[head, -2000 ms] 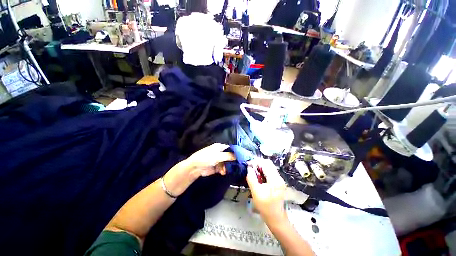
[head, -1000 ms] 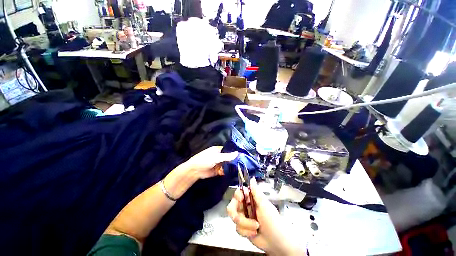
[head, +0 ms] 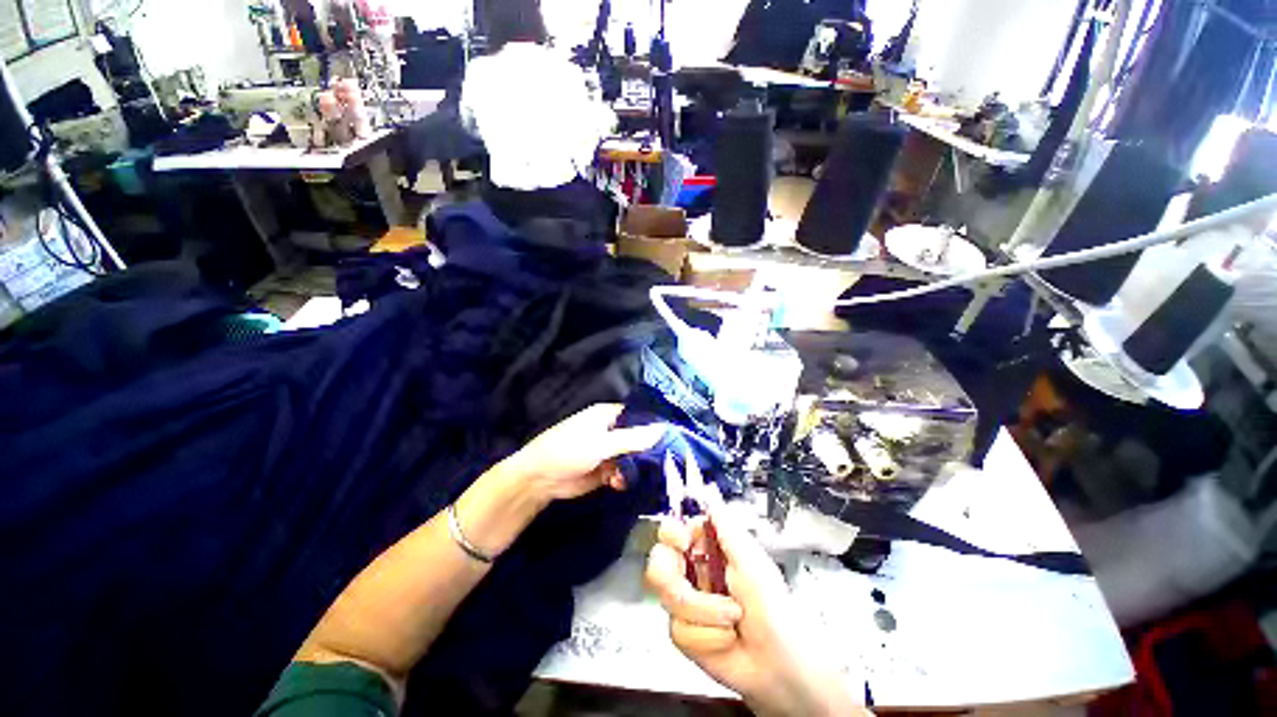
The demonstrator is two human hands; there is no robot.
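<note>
A navy garment (head: 294, 420) lies heaped over the left side, its edge reaching the needle area. My left hand (head: 567, 455) pinches a bright blue-lit fold of the cloth left of the needle area. My right hand (head: 721, 602) holds thread nippers (head: 705, 553) with a reddish handle, their two pale tips pointing up, apart, at the edge of the fold. Whether the tips touch the cloth or a thread, I cannot tell. The white machine head (head: 754, 371) stands just right of the fold, beside an oily metal cover (head: 889, 392).
Two cream cylinders (head: 852, 453) sit on the machine. A black strip (head: 994, 553) crosses the white table (head: 980, 637) at right. Black thread cones (head: 847, 182) stand behind and right. A person in white (head: 532, 119) is behind. Red plastic shows at lower right.
My right hand has drawn back from the cloth, and the nippers now show fully, tips upward. My left hand keeps its hold on the fold. The view has shifted slightly.
</note>
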